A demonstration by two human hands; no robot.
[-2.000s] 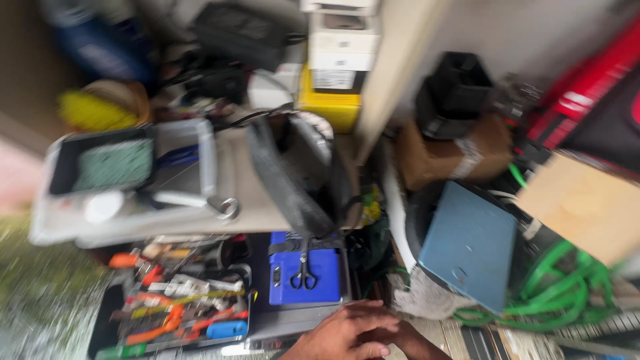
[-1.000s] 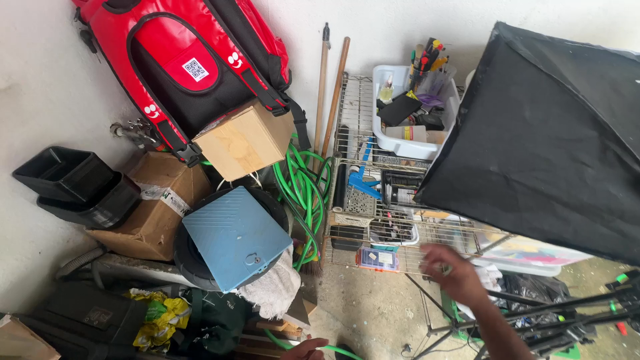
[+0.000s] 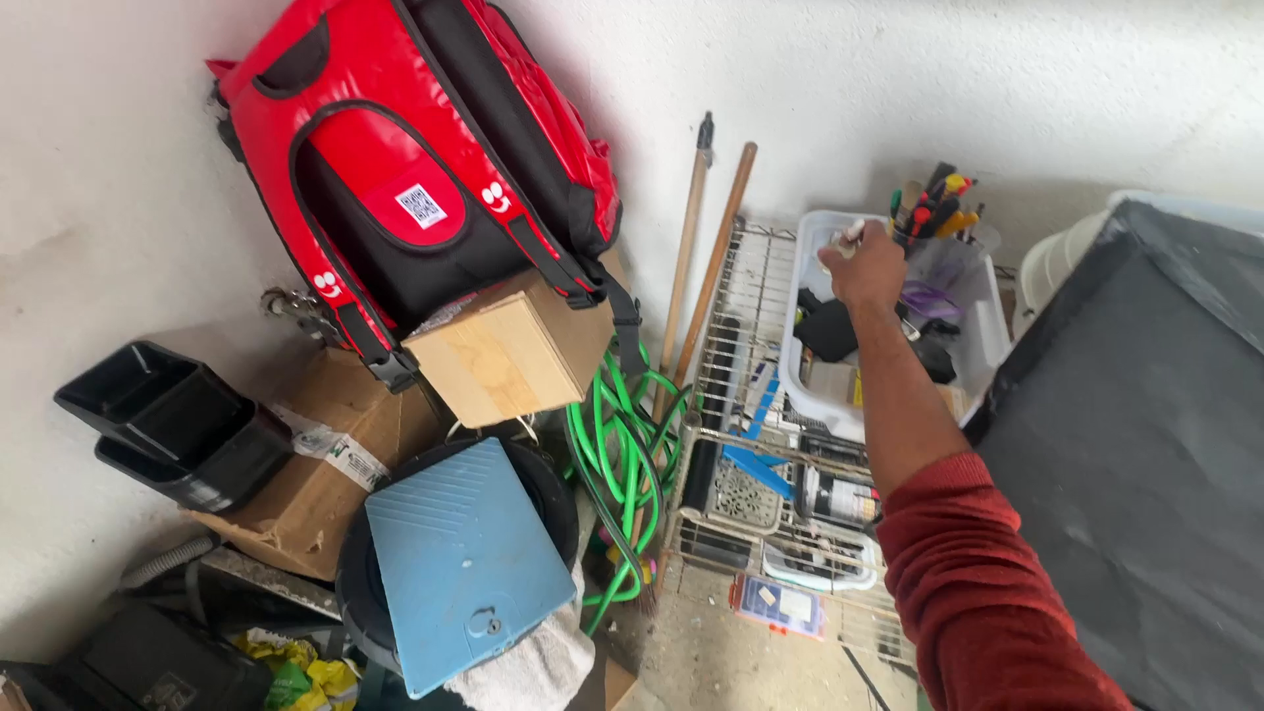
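Note:
My right hand reaches over the back left of a white plastic bin on a wire shelf rack. Its fingertips are at a small pale object; whether they grip it is unclear. Just right of the hand, screwdrivers and other handled tools stand upright in the bin. Below the hand lie a black pouch and, to the right, a purple item. The forearm in a red sleeve covers part of the bin's front. My left hand is out of the frame.
A black fabric-covered box stands at the right. Left of the wire rack are two wooden poles, a green hose, a red backpack on a cardboard box, and a blue metal panel on a black round container.
My right hand has moved from in front of the wire rack to above the white bin. The left hand, partly seen at the bottom edge before, has left the view.

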